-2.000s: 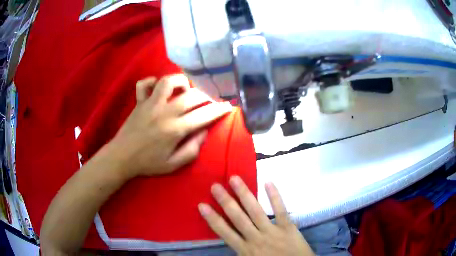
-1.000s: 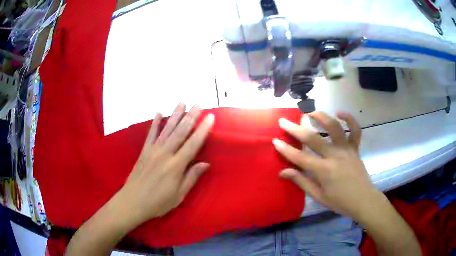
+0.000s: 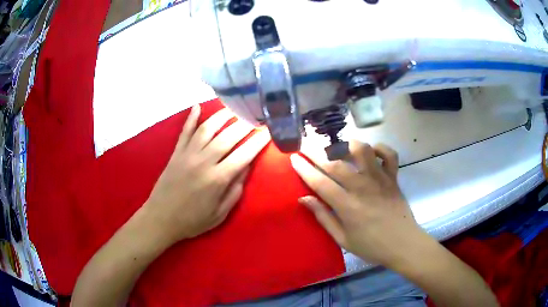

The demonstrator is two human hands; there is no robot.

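Note:
A large red garment panel lies over the machine table, with a long part running up the left side. Its upper edge is under the white sewing machine head. My left hand lies on the cloth with fingers pointing at the lit spot left of the silver loop. My right hand has its index fingertip on the cloth just below the loop, the other fingers partly curled beside it on the cloth's right edge and the bed. Presser foot and needle are hidden behind the head and fingers.
A black smartphone lies on the machine bed behind the thread tension assembly and whitish knob. Dark red cloth is at the lower right, below the table edge. Mixed clutter lines the far left edge.
The panel has moved up under the machine head since a second ago, and its lower right corner has shifted left. Both hands have moved closer together near the lit spot.

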